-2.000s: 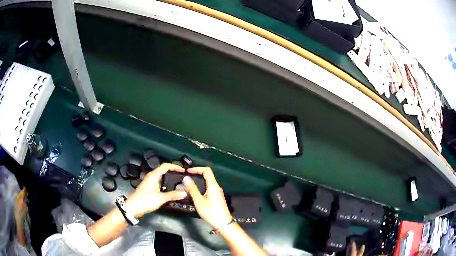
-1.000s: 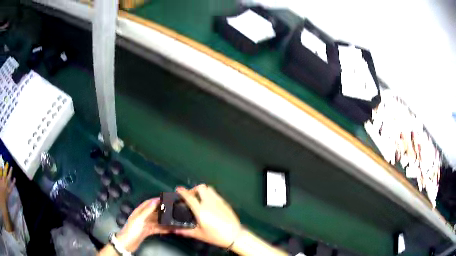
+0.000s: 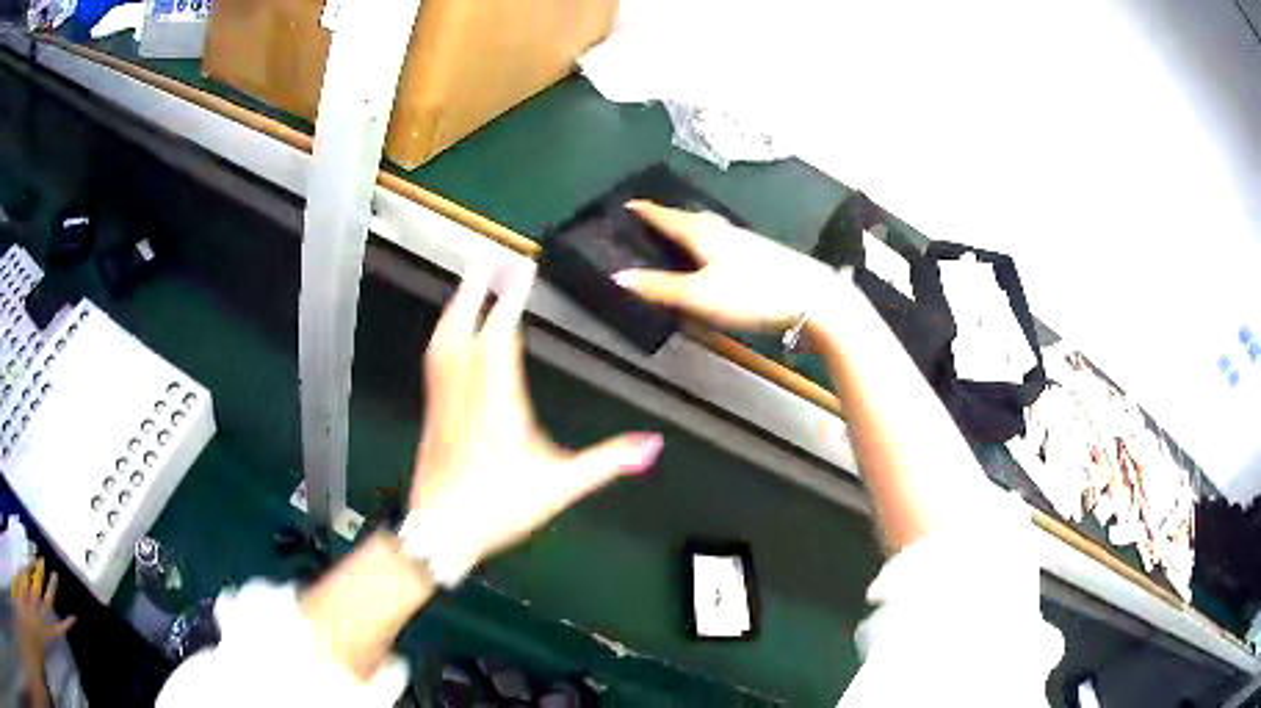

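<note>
A black open box [image 3: 609,263] lies at the front edge of the upper shelf, overlapping its rim. My right hand [image 3: 733,277] is over this box, thumb and fingers spread across its dark inside. Whether they grip something black there cannot be told. My left hand [image 3: 484,429] is empty in front of the shelf edge, left of the box, with thumb and fingers apart. A small black box with a white card [image 3: 721,595] lies on the green belt below.
A brown carton [image 3: 477,69] stands behind the pale post [image 3: 336,263]. Black boxes with white sheets [image 3: 985,318] and a paper pile [image 3: 1106,443] are to the right. A white parts tray [image 3: 125,429] is left; a neighbour's hand [image 3: 38,609] shows below. Dark units are at the bottom edge.
The view has shifted up and left. My hands have parted and moved up from the bench to the shelf. The black piece they held is no longer distinguishable. No white sheet shows in the nearest shelf box.
</note>
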